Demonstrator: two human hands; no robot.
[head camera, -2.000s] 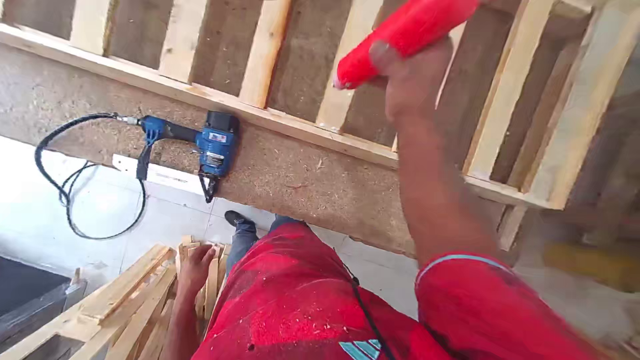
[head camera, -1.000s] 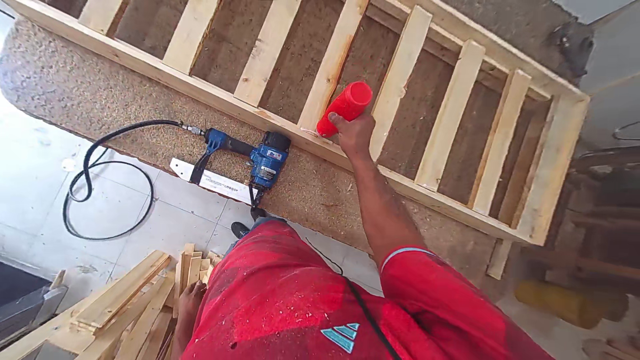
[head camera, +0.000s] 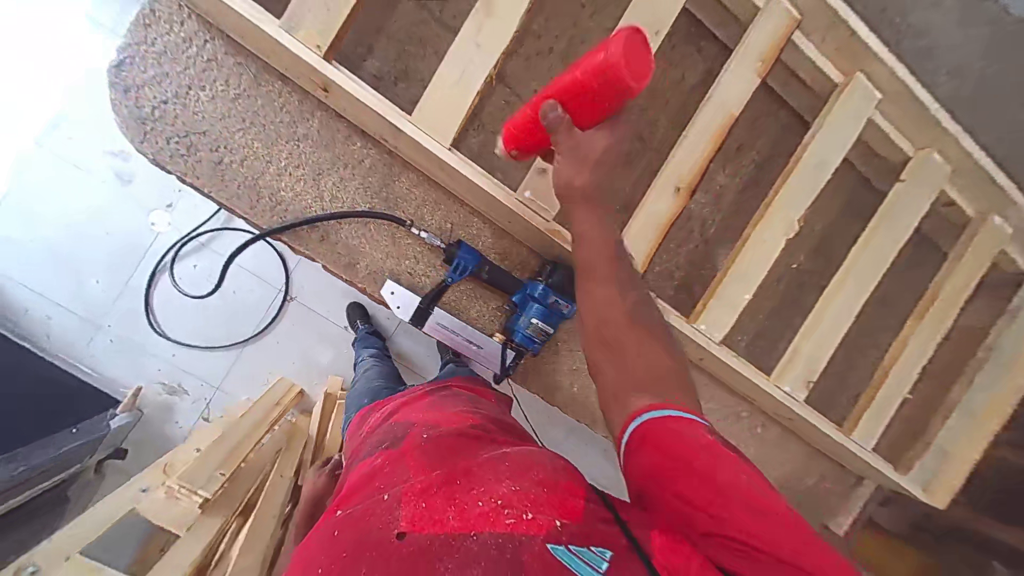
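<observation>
A red plastic bottle (head camera: 580, 92) is in the grip of my right hand (head camera: 588, 152), held tilted above the slats of a wooden frame (head camera: 384, 120). At the lower left my left hand (head camera: 320, 480) is by a pile of wooden slats (head camera: 232, 472), partly hidden by my red shirt; whether it holds one I cannot tell. A blue pneumatic nailer (head camera: 536, 316) with a long light magazine lies on the particle board bench top (head camera: 264, 136), beside the frame's near rail. Its black air hose (head camera: 336, 214) is connected at the handle.
The hose hangs in loops over the bench edge, above the tiled floor (head camera: 88, 264). A dark panel with a grey edge (head camera: 56, 448) stands at the lower left. My feet are between the bench and the slat pile. The frame stretches across the upper right.
The red bottle in my right hand was over the near rail one second ago and is now above the slats, held more level. The nailer has stayed on the bench. The view has shifted and turned.
</observation>
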